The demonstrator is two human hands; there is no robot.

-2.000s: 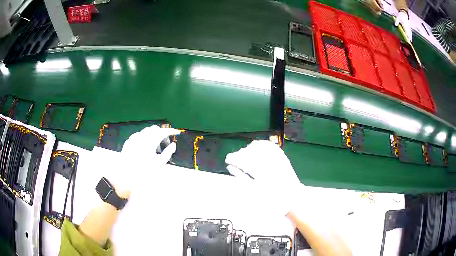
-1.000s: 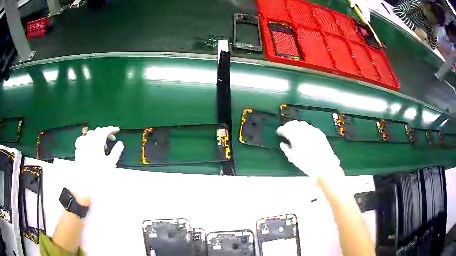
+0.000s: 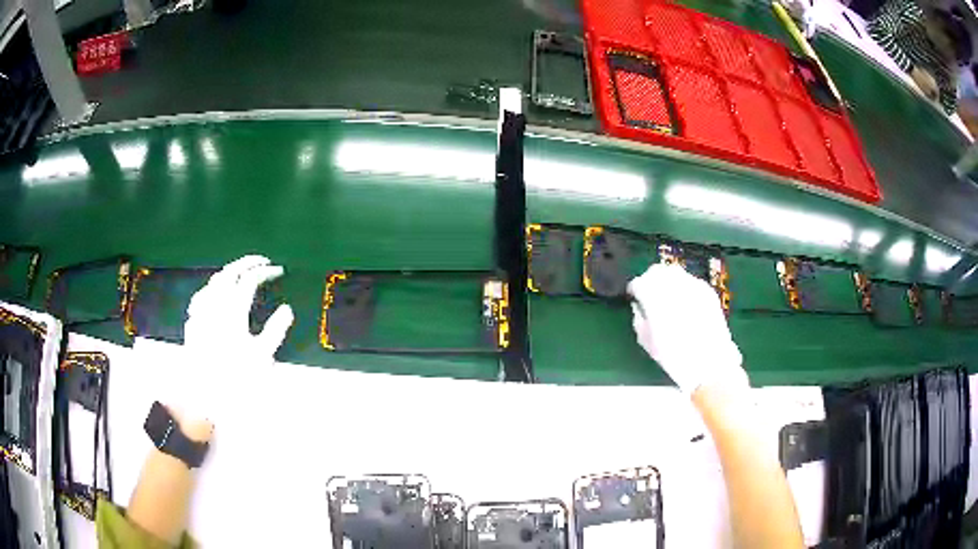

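My left hand [image 3: 238, 309], in a white glove, has thumb and fingers spread around the right end of a phone middle frame [image 3: 161, 300] on the green belt [image 3: 418, 236]. My right hand [image 3: 686, 322], also gloved, has its fingers closed at a middle frame [image 3: 613, 263] right of the black divider bar [image 3: 513, 214]. Its fingertips are partly hidden. Another frame [image 3: 547, 261] lies against or under that one on the left; the overlap is unclear. A single frame [image 3: 349, 311] lies between my hands, its right end at the divider.
More frames [image 3: 826, 287] lie in a row at right, others [image 3: 88, 292] at left. Several frames [image 3: 381, 515] lie on the white bench cover [image 3: 268, 450]. Packed dark frames [image 3: 901, 456] stand at right. A red tray [image 3: 740, 97] sits across the belt. A person's arm shows top right.
The view has shifted slightly left. The frame near my right hand has moved closer to the divider, and its left end now overlaps or adjoins another frame. My left hand's fingers are spread wider.
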